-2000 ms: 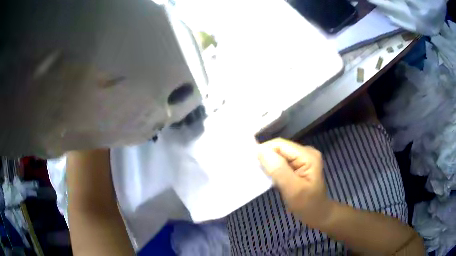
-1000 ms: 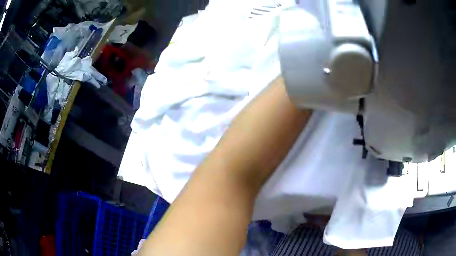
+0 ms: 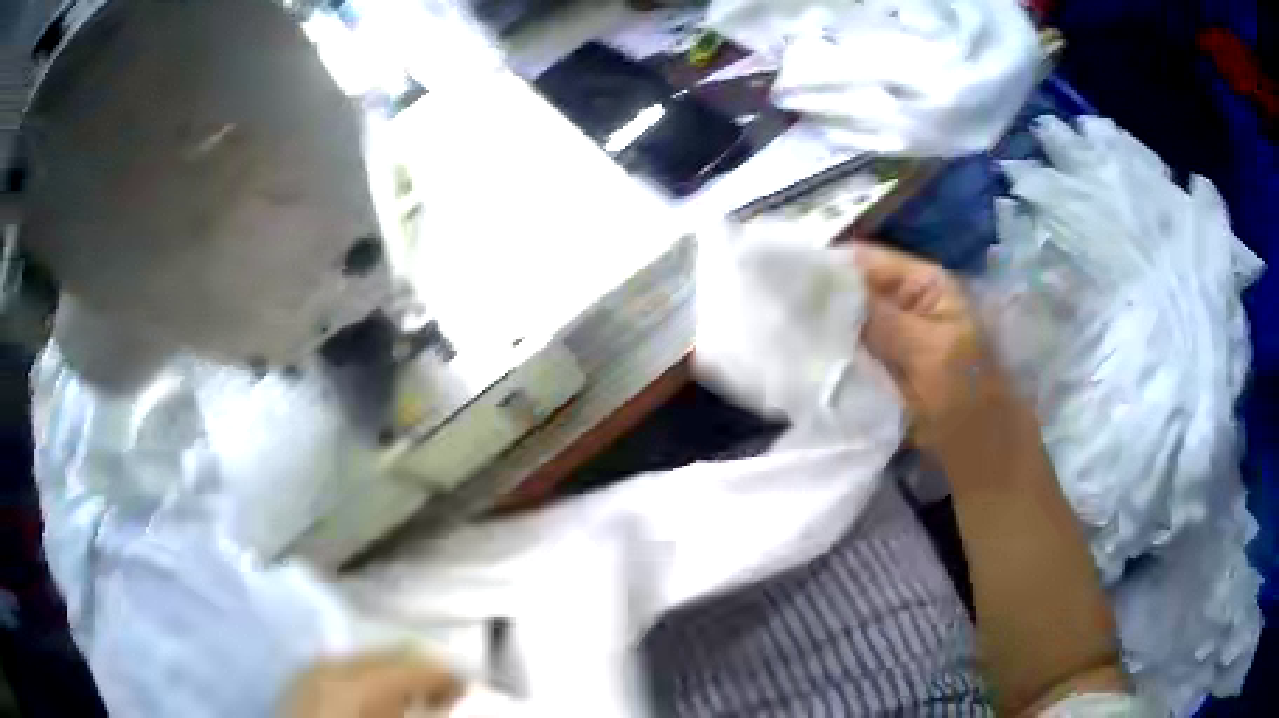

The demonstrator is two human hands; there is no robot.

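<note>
A white garment piece (image 3: 729, 526) stretches across my lap, below the front of the sewing machine. My right hand (image 3: 919, 330) grips one end of it, raised right of the machine bed (image 3: 505, 211). My left hand (image 3: 372, 685) is blurred and cut off by the bottom edge, at the cloth's other end; its fingers cannot be made out. The machine head (image 3: 211, 197) fills the upper left. The dark presser foot area (image 3: 368, 368) is blurred, and I see no cloth from my right hand running under it.
A large ruffled white heap (image 3: 1136, 365) stands at the right. A white cloth bundle (image 3: 912, 70) and a black phone (image 3: 603, 91) lie on the table behind the bed. More white cloth (image 3: 183, 561) hangs at the left, below the head. Small tabs lie on the table edge.
The view has swung back from the left side. The white piece has come away from the needle area and is spread over my lap. My right hand has moved up and right with its end.
</note>
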